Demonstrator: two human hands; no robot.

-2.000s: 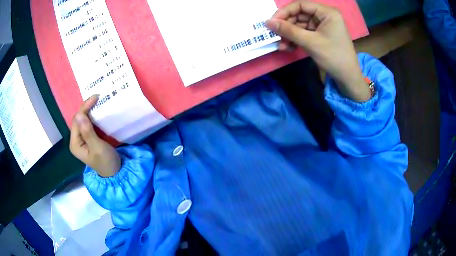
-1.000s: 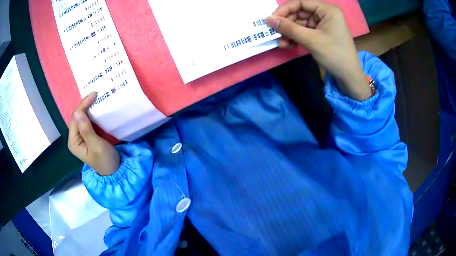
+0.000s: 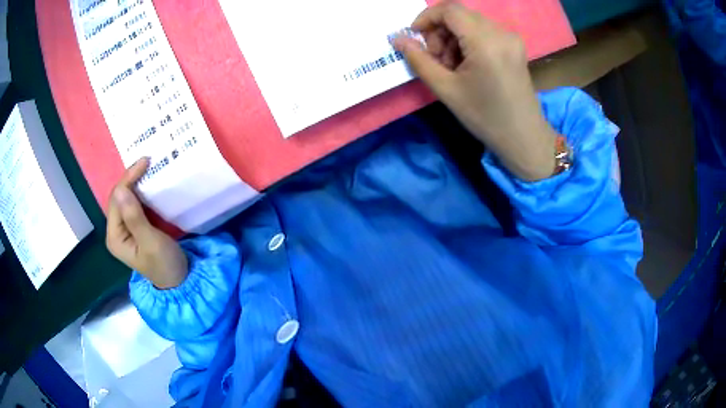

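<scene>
A white box (image 3: 318, 72) lies on the red mat (image 3: 231, 96), with black barcode print near its front edge. A long label strip (image 3: 163, 119) with several rows of black print lies left of it and bends over the mat's front edge. My left hand (image 3: 147, 239) grips the strip's left edge near this bend, index fingertip on top. My right hand (image 3: 482, 88) pinches a small pale label (image 3: 407, 38) over the box's printed right part. The label hides some print; whether it touches the box is unclear.
A white printed box (image 3: 40, 199) lies at the left on the dark green table (image 3: 76, 275). A white bag (image 3: 127, 351) is below the table edge at lower left. An open brown carton (image 3: 653, 167) is at the right. Blue cloth shows at the top right edge.
My right hand has moved left over the box, and a small pale label now shows at its fingertips. My left hand stays on the strip. The view has shifted slightly.
</scene>
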